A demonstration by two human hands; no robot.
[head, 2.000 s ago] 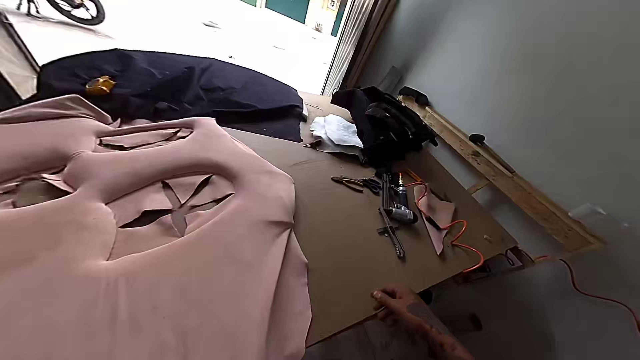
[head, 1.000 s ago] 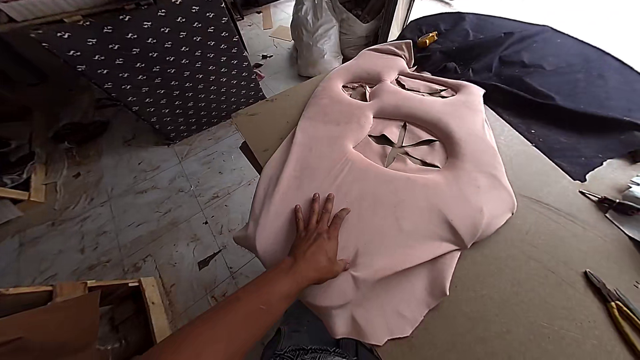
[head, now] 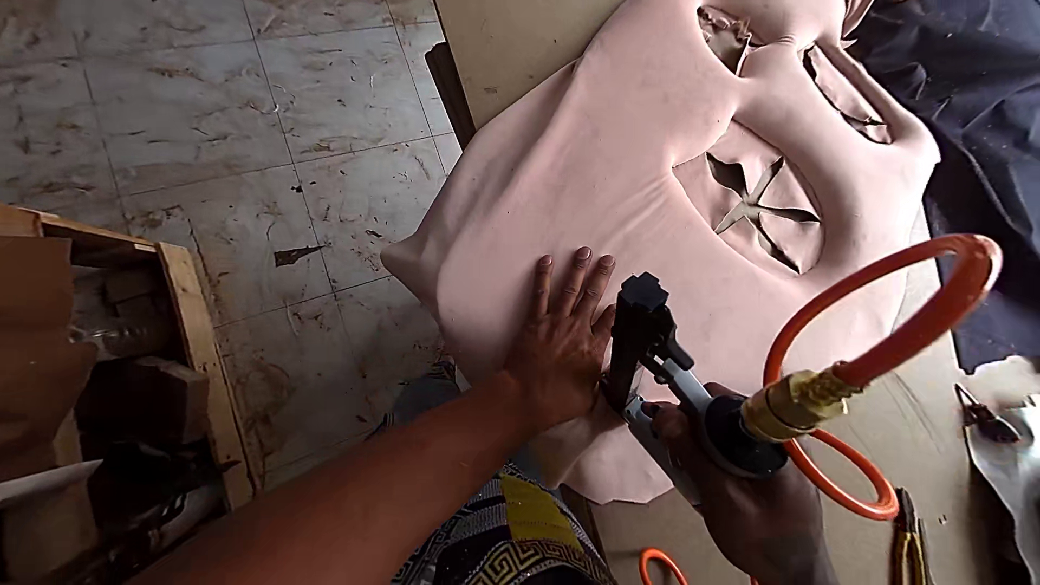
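A padded panel covered in pink fabric (head: pixel 634 187) lies on the work table, with slit openings in its far part. My left hand (head: pixel 566 349) rests flat on the cover near the close edge, fingers spread, gripping nothing. In my right hand (head: pixel 731 496) is a pneumatic stapler (head: pixel 650 357), its black magazine upright just right of my left hand. A brass fitting (head: pixel 792 406) joins the stapler to an orange air hose (head: pixel 918 349) that loops to the right. Whether the stapler's nose touches the fabric cannot be told.
Pliers with yellow handles (head: pixel 910 544) lie on the table (head: pixel 886 455) at the lower right. Dark blue fabric (head: pixel 983 162) covers the right side. Another hand tool (head: pixel 987 418) sits near the right edge. A wooden crate (head: pixel 195 357) stands on the tiled floor (head: pixel 219 122) at left.
The stapler is now in my right hand over the near edge of the pink cover; one second ago that hand was out of view. My left hand remains on the cover. The view has moved closer.
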